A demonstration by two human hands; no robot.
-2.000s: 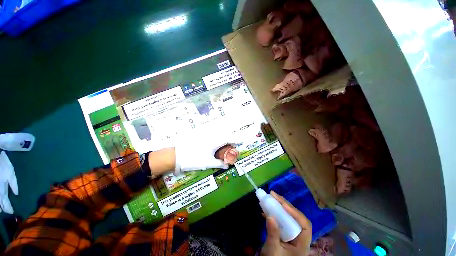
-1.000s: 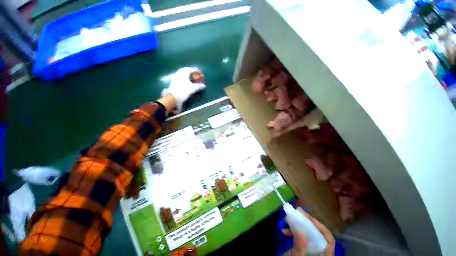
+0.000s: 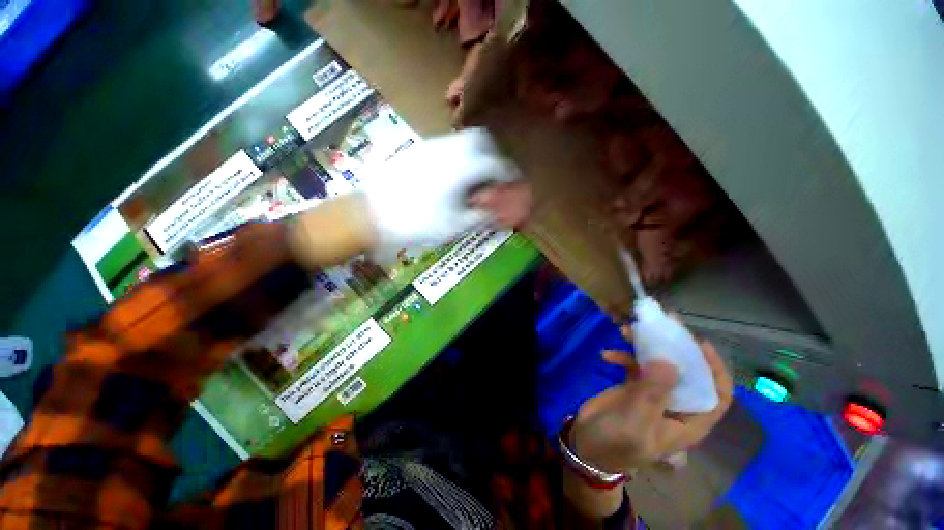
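Note:
My left hand (image 3: 445, 192), in a blurred white glove, is over the printed sheet (image 3: 336, 367) at the carton's near flap. Something pinkish shows at its fingertips; blur hides whether it is a moulded part or bare fingers. My bare right hand (image 3: 637, 414) holds the white squeeze bottle (image 3: 678, 357), its thin nozzle pointing up and left in front of the carton. Pink moulded parts (image 3: 476, 26) lie in the cardboard carton (image 3: 388, 52). One pink part (image 3: 266, 10) is on the green surface beyond the sheet, cut by the top edge.
The grey housing (image 3: 745, 124) curves around the carton on the right, with green (image 3: 771, 386) and red (image 3: 864, 414) lights at its end. Blue bins show below (image 3: 792, 466) and at top left (image 3: 36, 36). A white bottle (image 3: 15, 355) lies at the left edge.
My left hand has come back from the far green surface to the carton's edge; a pink part now shows on that surface. My right hand and bottle appear farther right and higher. The view has shifted.

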